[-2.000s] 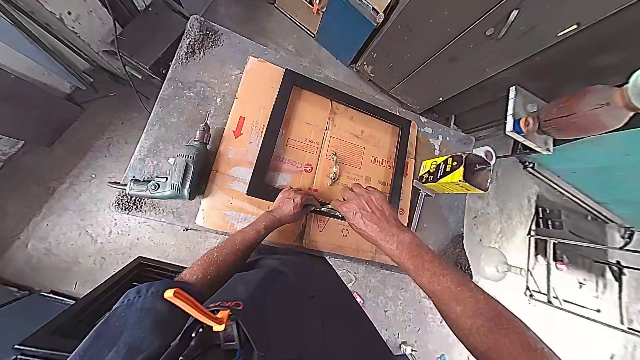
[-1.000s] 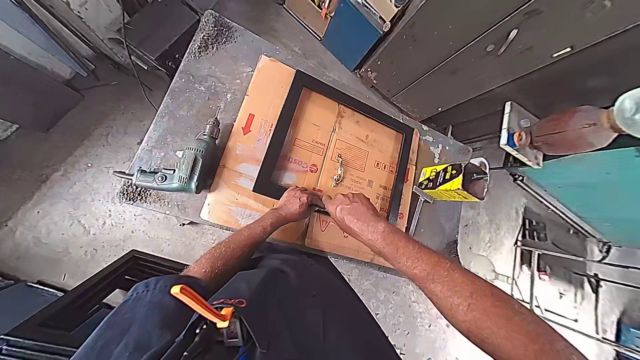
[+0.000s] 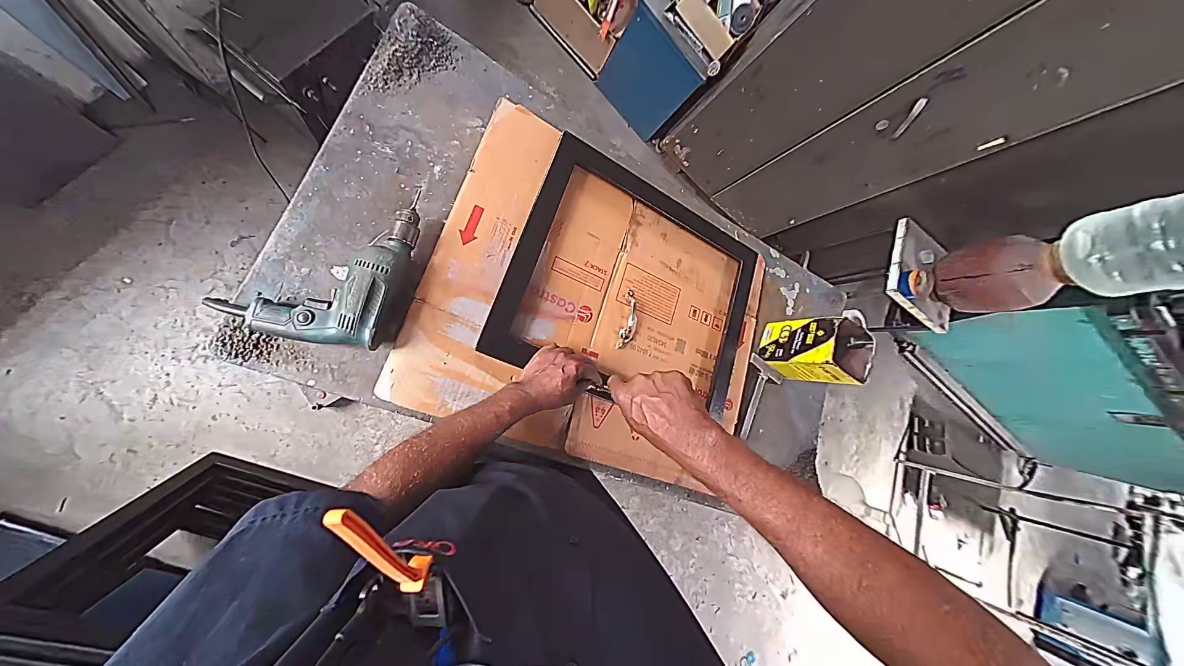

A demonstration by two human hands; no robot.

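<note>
A black rectangular frame (image 3: 527, 256) lies on a flattened cardboard box (image 3: 449, 319) on the worktable. At the frame's near side, my left hand (image 3: 555, 377) and my right hand (image 3: 661, 407) are close together, fingers curled around a small dark piece (image 3: 599, 383) between them. The fingers hide most of this piece, so its kind cannot be told. Inside the frame, a small metal fitting (image 3: 628, 319) rests on the cardboard. A green corded power drill (image 3: 338, 310) lies on its side left of the cardboard.
An open yellow and black box (image 3: 814, 350) stands at the table's right edge, beside a metal bar (image 3: 756, 398). Dark debris (image 3: 412, 51) is heaped on the far corner of the worktable (image 3: 351, 153). More black frames (image 3: 139, 527) stand at the lower left. Bottles (image 3: 994, 273) are at the right.
My right hand has drawn in closer to my left hand since the earliest frame, with its fingers more curled. The drill, the frame and the metal fitting have stayed in place.
</note>
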